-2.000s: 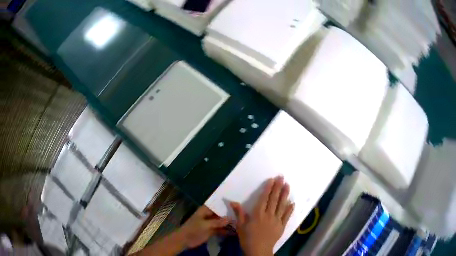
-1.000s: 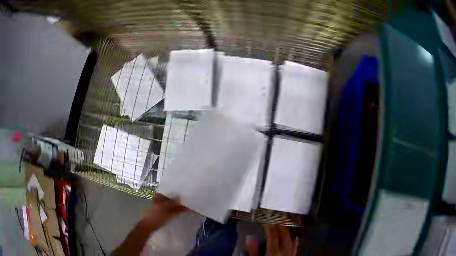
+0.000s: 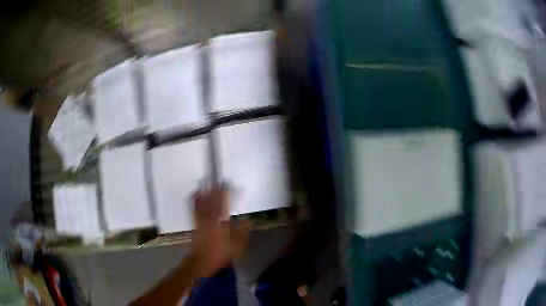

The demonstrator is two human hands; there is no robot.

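Observation:
The picture is blurred. White laid-up packs (image 3: 254,164) lie in two rows on the wire-mesh rack (image 3: 129,238). My left hand (image 3: 212,209) reaches up over the near edge of the rack, with its fingertips over the gap between two near-row packs. It looks open and holds no sheet that I can see; whether it touches the packs I cannot tell. My right hand cannot be made out; a small skin-toned spot low in the middle is too blurred to name.
The green worktable (image 3: 392,95) stands at the right. On it lie a pale sheet pile (image 3: 407,182), small white offcut chips (image 3: 444,252) and a pale grid-lined piece (image 3: 428,296). White film piles (image 3: 497,179) stand at the far right. A dark gap separates rack and table.
The white pack that my left hand held over the rack is out of it, and a pack lies in the near row there. The view has swung right, towards the table. My right hand has left view.

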